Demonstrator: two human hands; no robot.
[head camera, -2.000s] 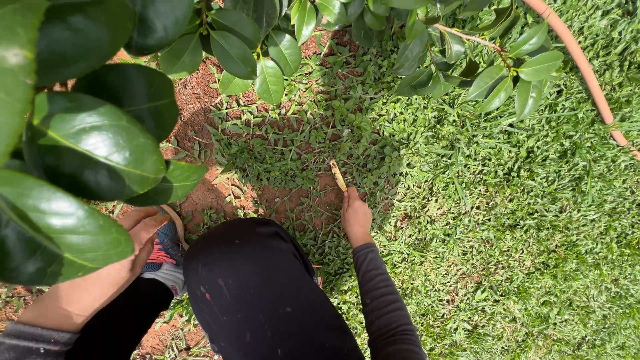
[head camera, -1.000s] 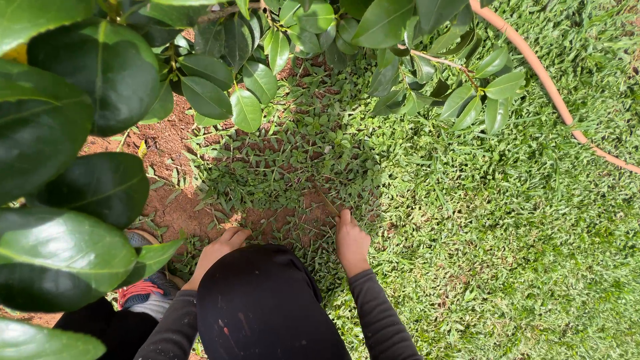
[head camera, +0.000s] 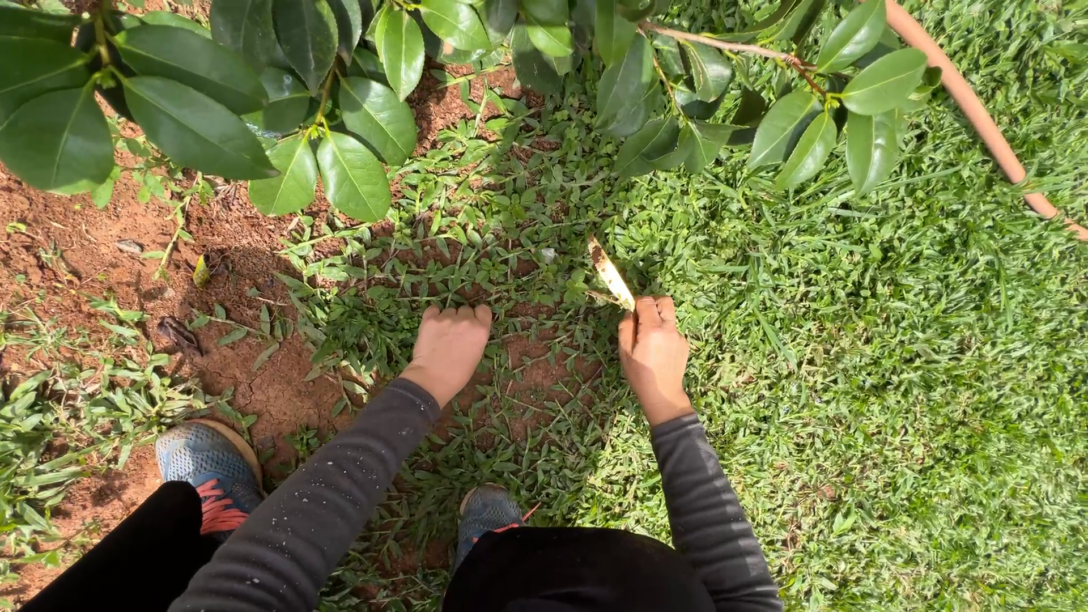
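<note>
My right hand (head camera: 654, 348) is closed round the handle of a knife (head camera: 610, 274), its blade stained with soil and catching the sun, pointing up and left over the grass. To its left, my left hand (head camera: 450, 344) rests with curled fingers on low leafy weeds (head camera: 365, 327) at the edge of bare soil; its fingertips are hidden, so whether it grips any stems cannot be told. Between the hands lies a patch of reddish soil (head camera: 540, 374) with scattered green stems.
Glossy leaves of a shrub (head camera: 195, 102) overhang the top. An orange hose (head camera: 969, 102) curves across the upper right over the lawn (head camera: 892, 408). My two shoes (head camera: 208, 467) stand at the lower left and bottom middle. Reddish bare earth (head camera: 93, 229) spreads at the left.
My left hand, at first by the shoe and then beside the knee, has moved forward onto the weeds. The right hand keeps hold of the knife. The view has shifted.
</note>
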